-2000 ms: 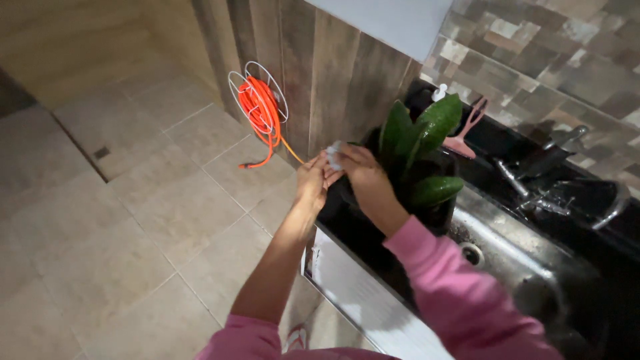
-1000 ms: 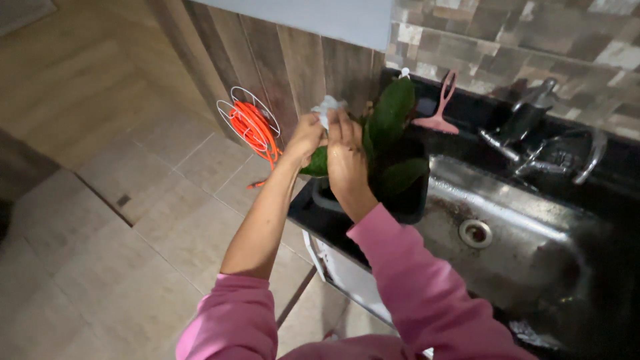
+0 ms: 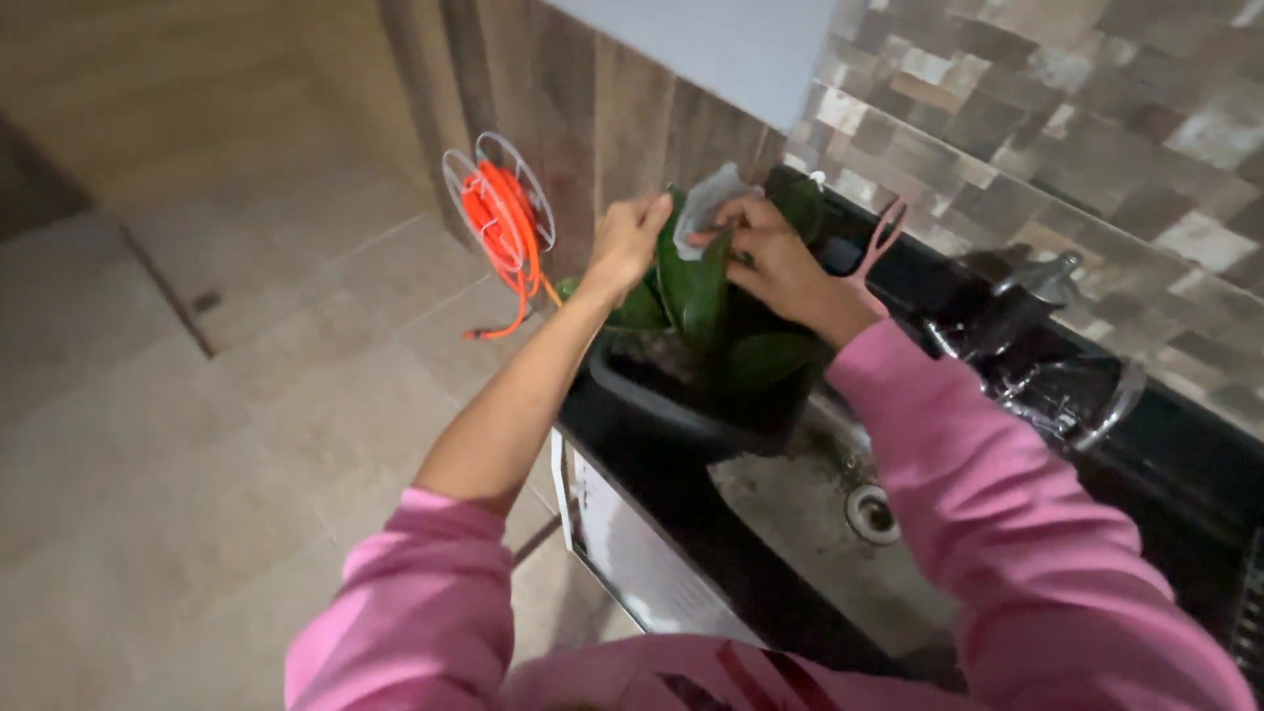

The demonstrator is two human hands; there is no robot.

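A potted plant with broad green leaves [image 3: 696, 296] stands in a dark pot [image 3: 681, 410] on the black counter beside the sink. My left hand [image 3: 630, 242] pinches the edge of an upright leaf near its tip. In my right hand [image 3: 765, 252] is a crumpled whitish cloth or tissue [image 3: 711, 209], lying against the same leaf. The fingertips of my right hand are partly hidden behind the cloth and leaf.
A metal sink [image 3: 810, 513] with a drain [image 3: 873, 513] and a chrome faucet [image 3: 1037, 281] lies to the right. A pink long-handled tool [image 3: 874, 252] rests behind the pot. An orange hose on a white reel [image 3: 502, 212] is at the wood-look panel [image 3: 632, 128].
Both hands have moved onto an upright leaf; one second ago they were together left of it, with the whitish cloth above them. Now they are apart, one on each side of the leaf.
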